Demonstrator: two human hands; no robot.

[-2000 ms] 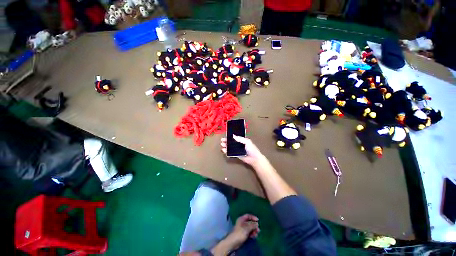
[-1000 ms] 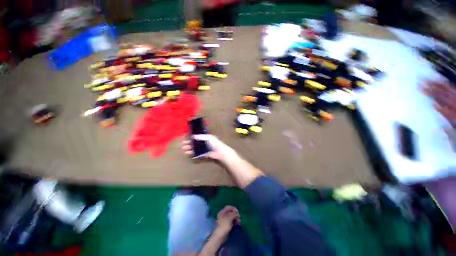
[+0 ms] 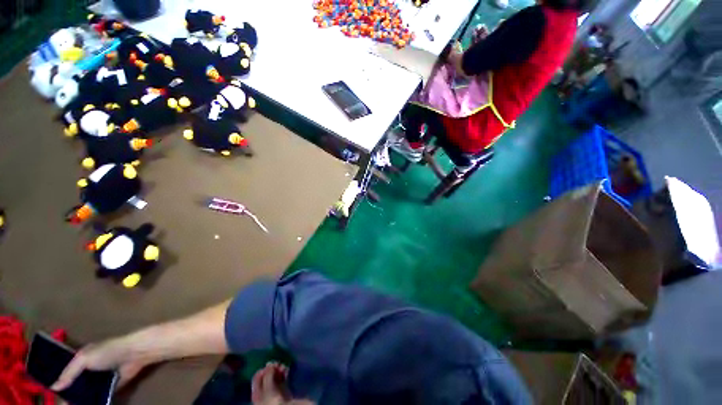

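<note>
My right hand (image 3: 103,357) is shut on a black smartphone (image 3: 49,361) with a pale edge, at the lower left beside the red scarves (image 3: 11,357). The thumb lies over its dark screen. My left hand (image 3: 271,384) shows only in part low in the frame, beside my right sleeve; its grip is unclear. One penguin toy without a scarf (image 3: 119,251) lies on its back above the phone. More black penguin toys (image 3: 111,150) are heaped at the upper left. Pinkish-red thread snips (image 3: 227,206) lie on the brown table.
A white table (image 3: 380,79) adjoins the brown table (image 3: 261,178). It bears another phone (image 3: 346,100) and small orange, red and blue pieces (image 3: 362,19). A person in red (image 3: 507,99) sits beside it. A cardboard box (image 3: 546,253) and blue crate (image 3: 586,162) stand on the green floor.
The view has swung right, bringing the seated person and box into view; the scarved pile has left it. My right hand still holds the phone. The toys show no clear movement.
</note>
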